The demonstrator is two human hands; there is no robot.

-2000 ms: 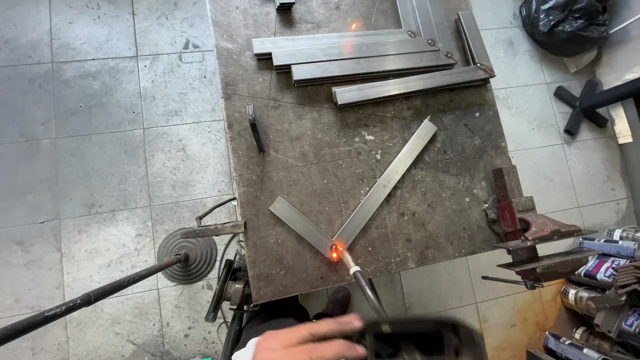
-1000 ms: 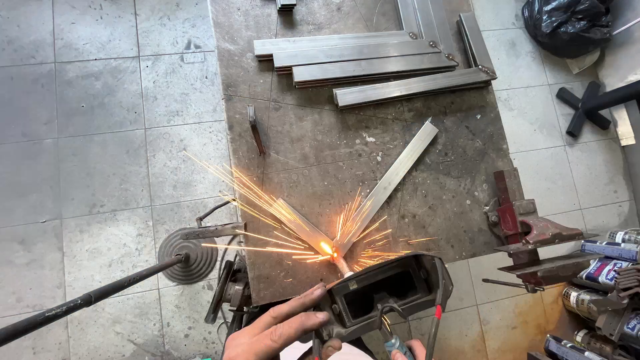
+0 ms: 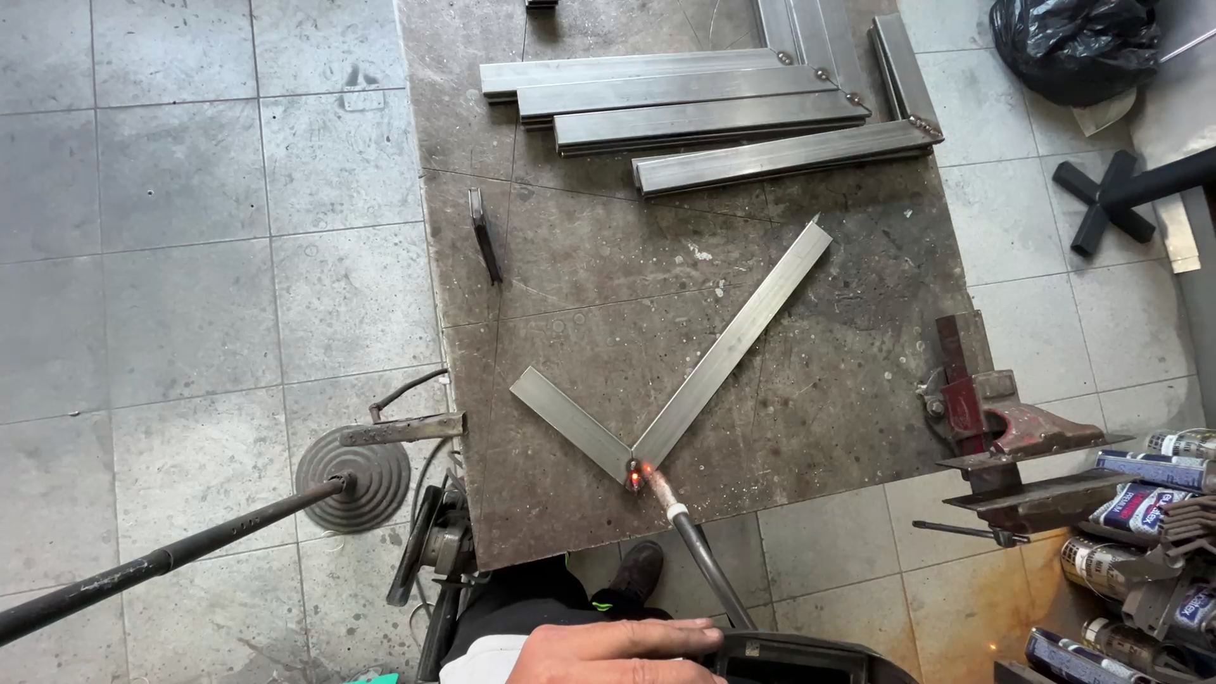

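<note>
My left hand [image 3: 617,651] is at the bottom centre, its fingers at the left edge of a black welding mask [image 3: 807,657], which is cut off by the frame. My right hand is out of sight. The neck of a welding torch [image 3: 711,565] rises from behind the mask, its nozzle close to a glowing orange weld spot [image 3: 635,475]. That spot lies where a short steel profile [image 3: 572,423] and a longer steel profile [image 3: 731,342] meet in a V on the metal worktable [image 3: 589,332].
Mitred steel frames [image 3: 703,100] lie at the table's far side. A short metal piece [image 3: 484,236] is near the left edge. A red bench vise [image 3: 1026,427] stands at the right edge, with cans [image 3: 1135,508] beyond it. An angle grinder [image 3: 442,541] hangs at the lower left, near a round-based stand [image 3: 353,475].
Sparks flew from the joint one second ago; now only a glow remains. The mask and my left hand have moved down. My right hand, partly visible then, has gone out of sight.
</note>
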